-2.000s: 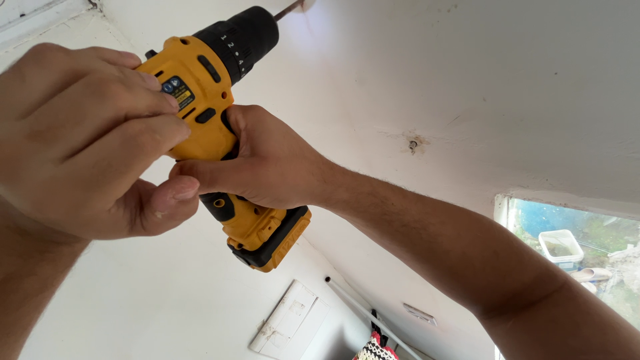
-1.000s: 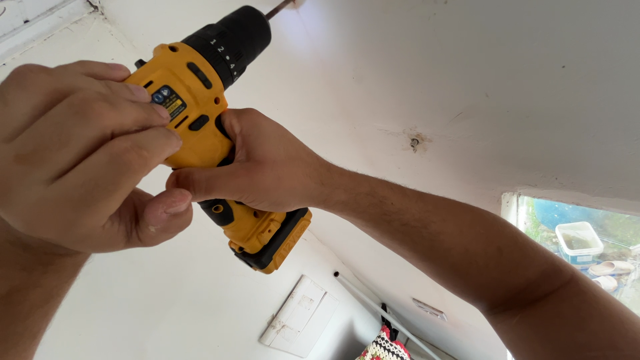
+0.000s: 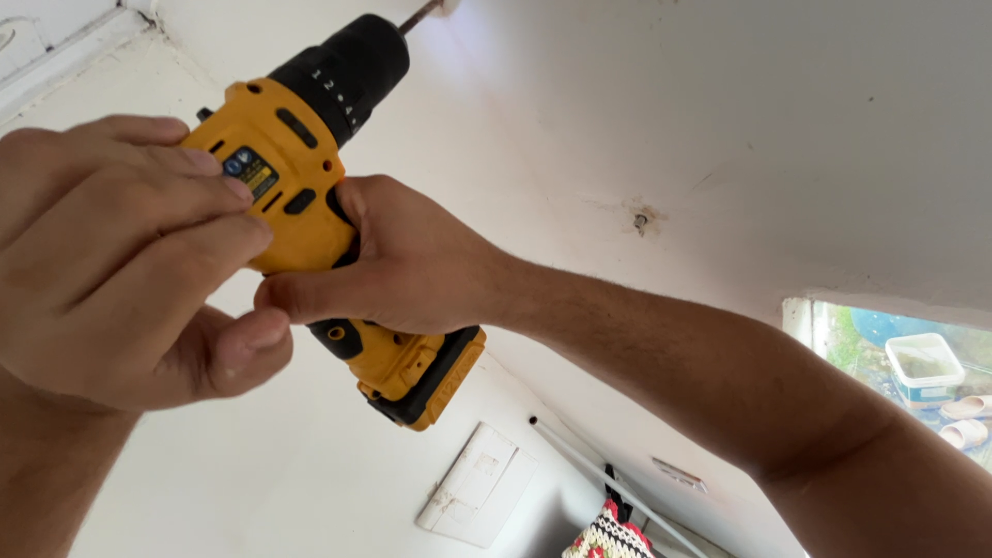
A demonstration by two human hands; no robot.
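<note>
A yellow and black cordless drill [image 3: 298, 186] points up and right. Its bit [image 3: 421, 15] meets the white wall at the top edge, beside a patch of light; the tip is not clearly visible. My right hand [image 3: 403, 256] is wrapped around the drill's handle, thumb on the near side, with the battery pack [image 3: 426, 380] showing below. Against the rear of the drill's body my left hand [image 3: 132, 256] rests its fingers, the thumb hanging below them.
A metal fixing [image 3: 640, 222] sticks out of the wall right of the drill. Lower down are a white cover panel [image 3: 479, 487], a pale pole [image 3: 612, 484] and a crocheted item [image 3: 608, 535]. Through an opening at right, a white plastic tub [image 3: 924, 364] and shoes [image 3: 965, 432] show.
</note>
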